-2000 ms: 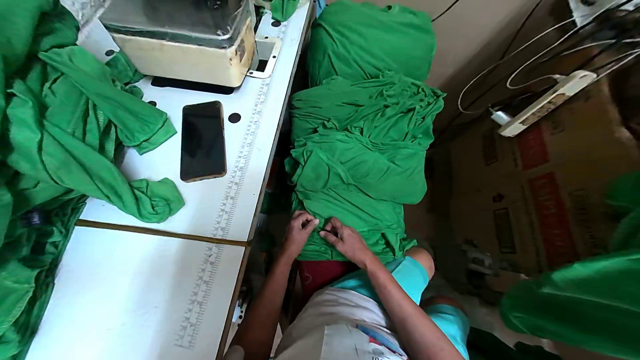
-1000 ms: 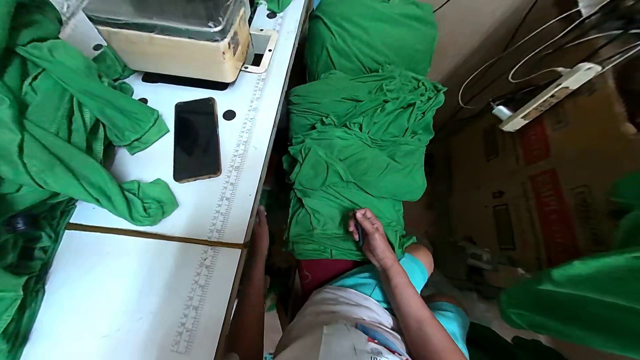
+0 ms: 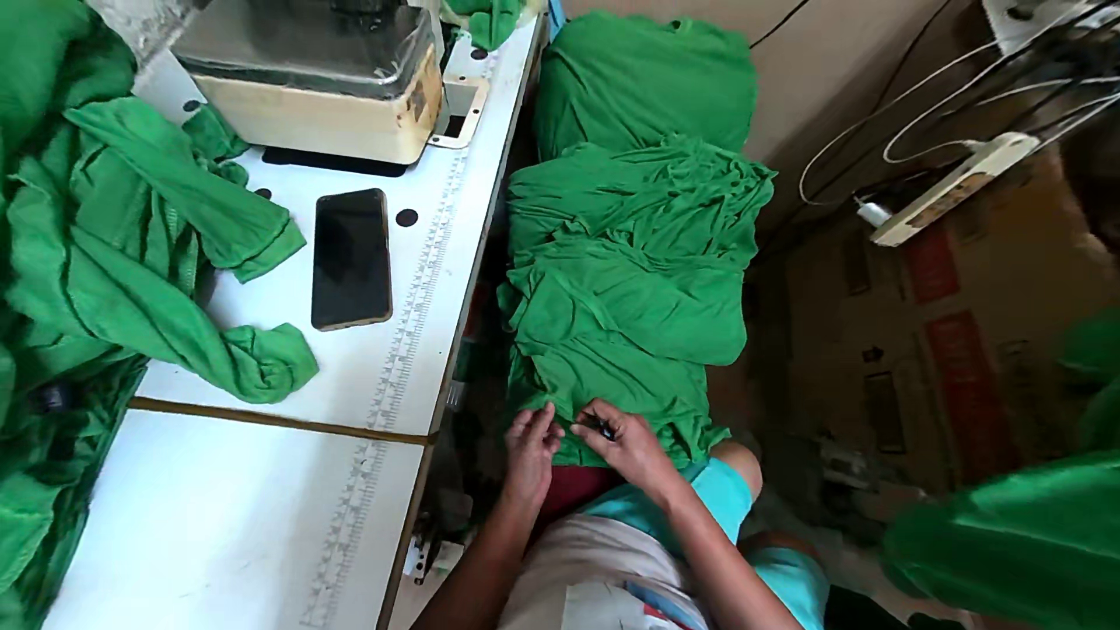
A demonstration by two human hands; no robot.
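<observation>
Several folds of green fabric (image 3: 630, 297) lie in a long row beside the white table, reaching down to my lap. At the near end of this cloth, my left hand (image 3: 534, 442) rests at its edge with fingers loosely apart and nothing visible in them. Just right of it, my right hand (image 3: 621, 437) is closed on a small dark tool (image 3: 599, 426), whose kind I cannot tell, over the same cloth. The tool is partly hidden by the fingers.
On the white table (image 3: 262, 507) with printed ruler marks lie a black smartphone (image 3: 351, 260) and heaped green garments (image 3: 131, 227), near a covered sewing machine (image 3: 324, 87). A power strip (image 3: 954, 188) with cables and cardboard boxes (image 3: 884, 350) are at the right.
One second ago my left hand was down by the table edge; now it is up at the cloth beside my right hand. The dark tool stays in my right hand, which has shifted left.
</observation>
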